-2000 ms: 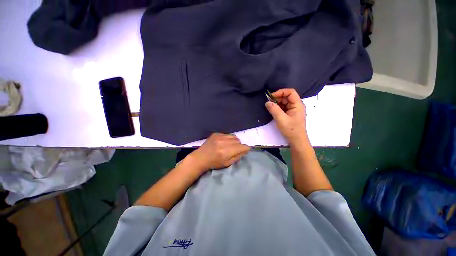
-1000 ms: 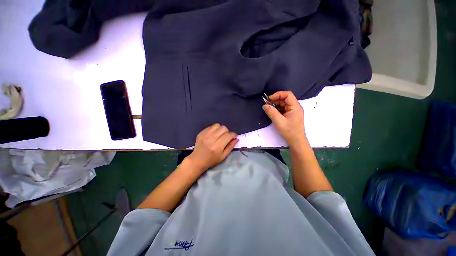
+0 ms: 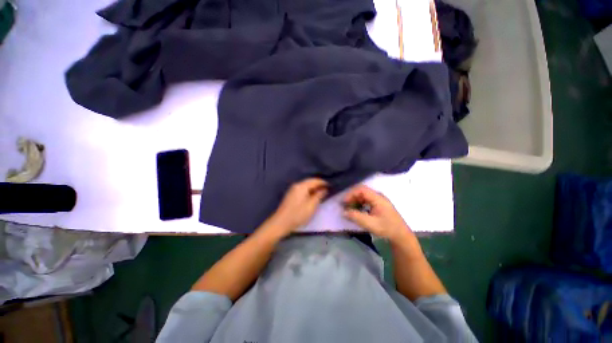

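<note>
A dark navy sleeveless garment [image 3: 282, 127] lies on the white table [image 3: 127, 181], its armhole open and a short straight pocket line on the front panel. My left hand [image 3: 305, 202] has its fingertips on the garment's lower edge and pinches it. My right hand [image 3: 369, 212] is just right of that edge, over the table, fingers curled around the small dark thread snips [image 3: 364, 208], which barely show between them.
A black phone [image 3: 174, 184], a black flask [image 3: 37, 198] and a cream cloth scrap [image 3: 28, 161] lie at left. More dark garments [image 3: 201, 50] lie further up. A pale bin [image 3: 510, 100] stands at right; blue bags [image 3: 553, 301] are on the floor.
The view has shifted, showing more of the table's far side. My left hand has moved right and up onto the garment's lower edge. My right hand has come off the garment towards the table's near edge.
</note>
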